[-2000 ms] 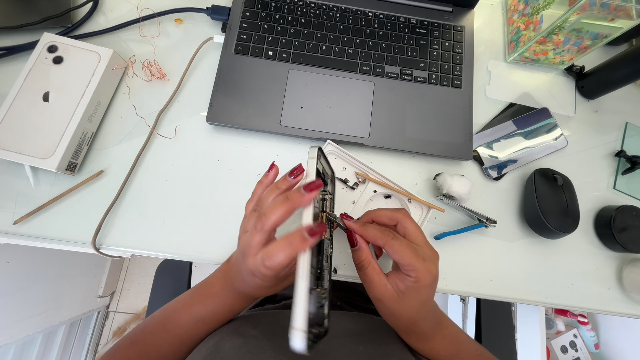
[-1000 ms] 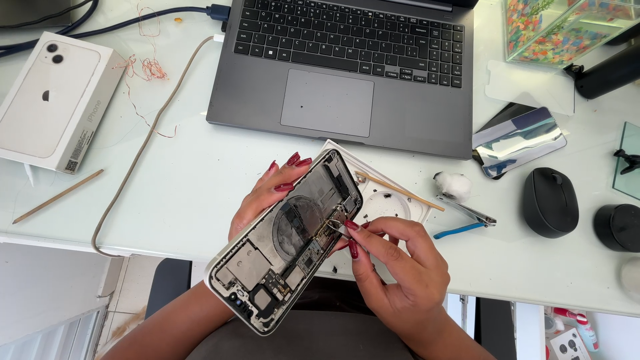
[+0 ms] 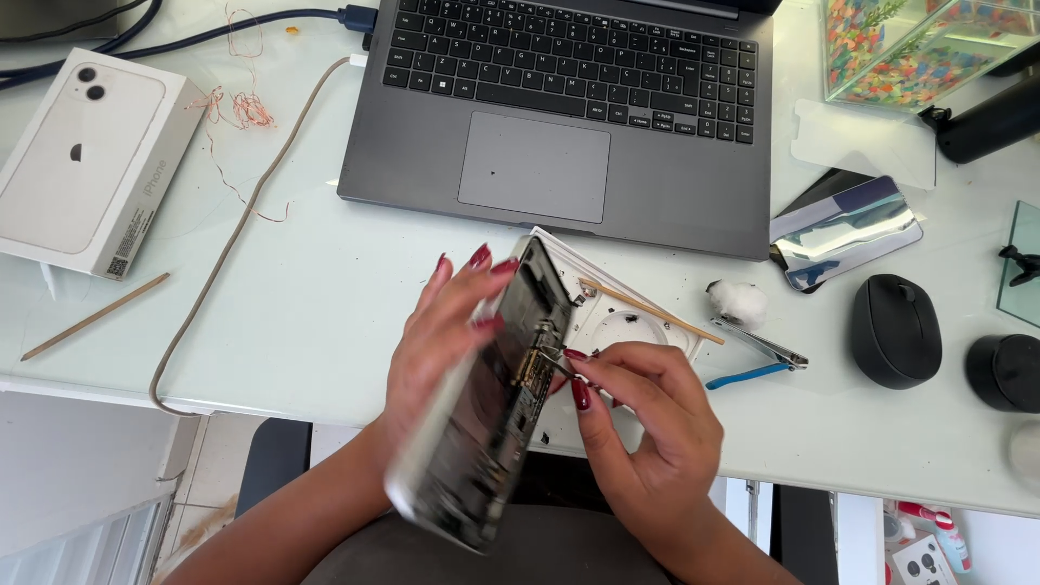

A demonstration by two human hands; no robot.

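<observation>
An opened smartphone body (image 3: 496, 406), its inner parts exposed and partly blurred, stands steeply tilted between my hands. My left hand (image 3: 443, 341) supports it along the back and the left edge, with the fingers spread. Between thumb and index finger, my right hand (image 3: 650, 414) pinches a small thin metal piece (image 3: 559, 366), whose tip is at the phone's right inner edge; whether it is a tool or a part I cannot tell. Behind the phone lies a white box tray (image 3: 585, 268) with small dark parts and a wooden stick (image 3: 650, 310) across it.
A laptop (image 3: 536, 162) stands behind the tray. To the right are a cotton ball (image 3: 738, 302), blue-handled nail clippers or pliers (image 3: 751, 374), a mouse (image 3: 896, 331) and a reflective phone-shaped panel (image 3: 849, 231). On the left lie an iPhone box (image 3: 89, 162), a cable (image 3: 244, 219), copper wire (image 3: 250, 110) and another wooden stick (image 3: 96, 315).
The phone body, facing up more a second ago, has turned onto its side in my left hand. My right hand stays at its inner edge with the small piece pinched.
</observation>
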